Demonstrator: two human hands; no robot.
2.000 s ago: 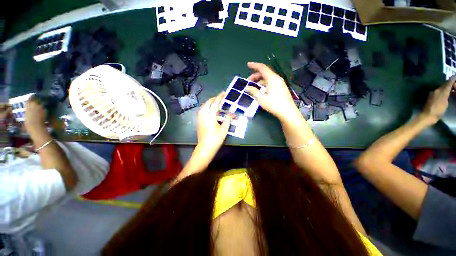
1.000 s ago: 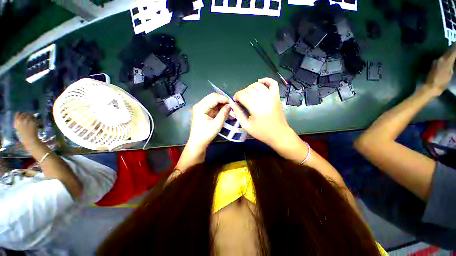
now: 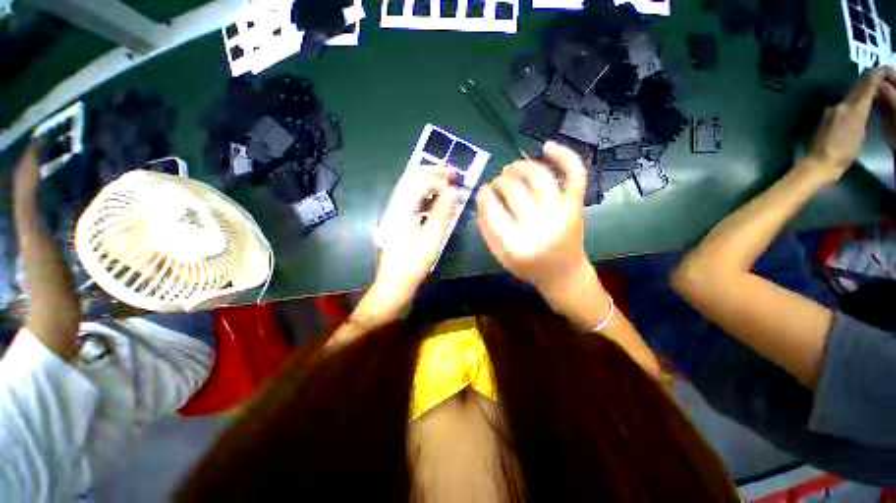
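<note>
My left hand holds a white sticker sheet with black square pads at its far end; its nearer part looks white. A small dark piece shows at my left fingertips. My right hand is just right of the sheet with its fingers curled. Whether it holds anything small cannot be told. Tweezers lie on the green bench beyond my right hand. A pile of black plastic housings lies to the right and another pile of housings lies to the left.
A cream-white fan stands left on the bench. Spare sticker sheets lie along the far edge. One loose housing lies right of the right pile. A neighbour's arm is at the right, another person's arm at the left.
The sheet, earlier seen edge-on between both hands, now shows its face in my left hand. My right hand has moved away to the right. The whole view has shifted.
</note>
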